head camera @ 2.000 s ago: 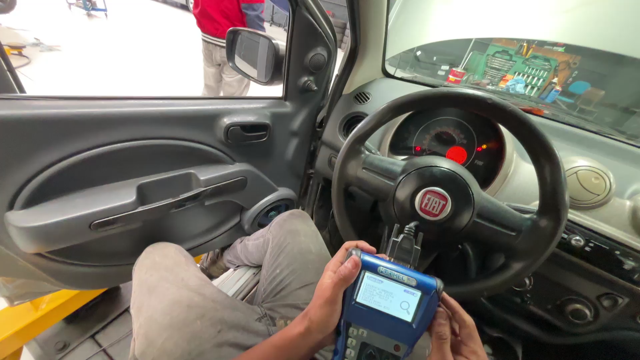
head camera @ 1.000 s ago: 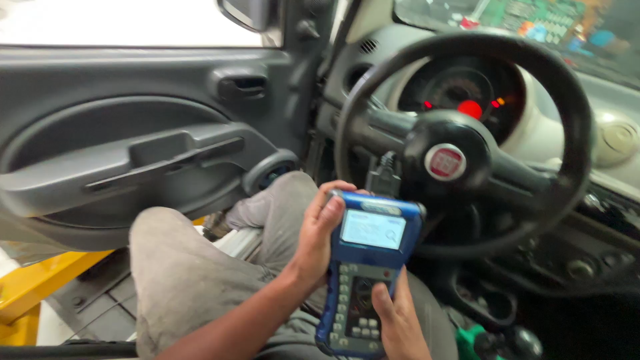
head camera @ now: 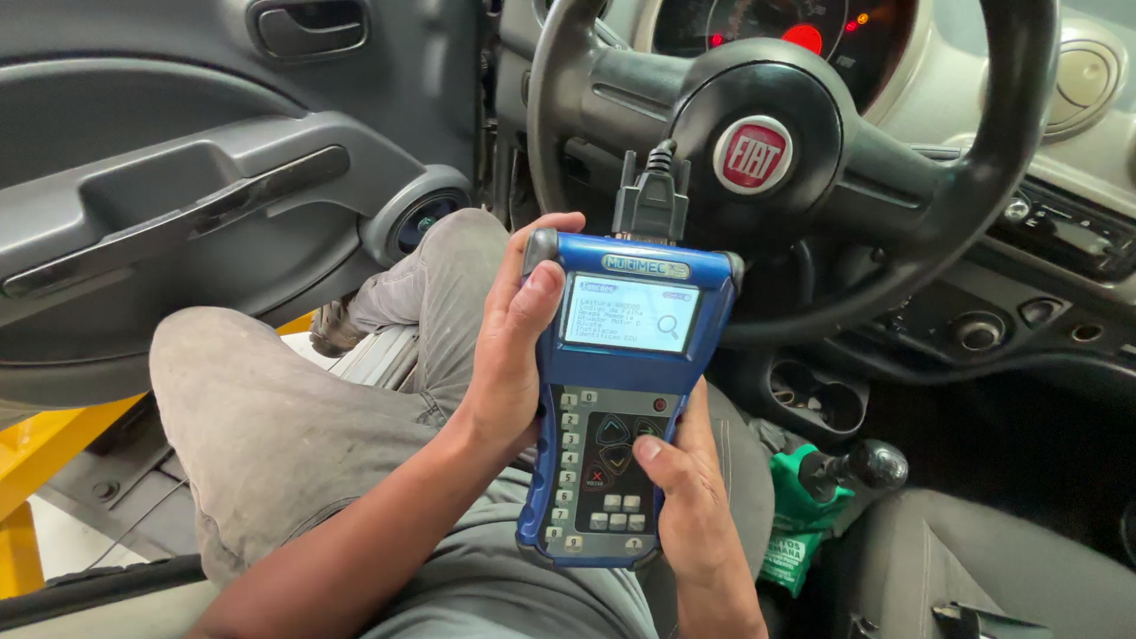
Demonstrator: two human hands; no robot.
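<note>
A blue handheld diagnostic scan tool [head camera: 621,364] with a lit menu screen is held upright over my lap. My left hand [head camera: 510,342] grips its upper left side, the thumb beside the screen. My right hand [head camera: 697,488] holds its lower right side, with the thumb over the keypad by the arrow keys. A dark cable connector [head camera: 652,204] is plugged into the top edge of the tool. Behind it stands the black steering wheel [head camera: 612,89] with a Fiat badge. Red and amber lights glow in the instrument cluster [head camera: 763,31].
At the left is the open door's grey panel [head camera: 177,195], with a yellow metal arm [head camera: 62,453] below it. To the right are a gear lever [head camera: 874,466] with a green bag [head camera: 794,532] around its base, cup holders [head camera: 821,399] and a grey seat [head camera: 994,550].
My right hand has moved from the tool's upper right side down to its lower right side, thumb over the keypad. The view has tilted down. The screen now shows a text list.
</note>
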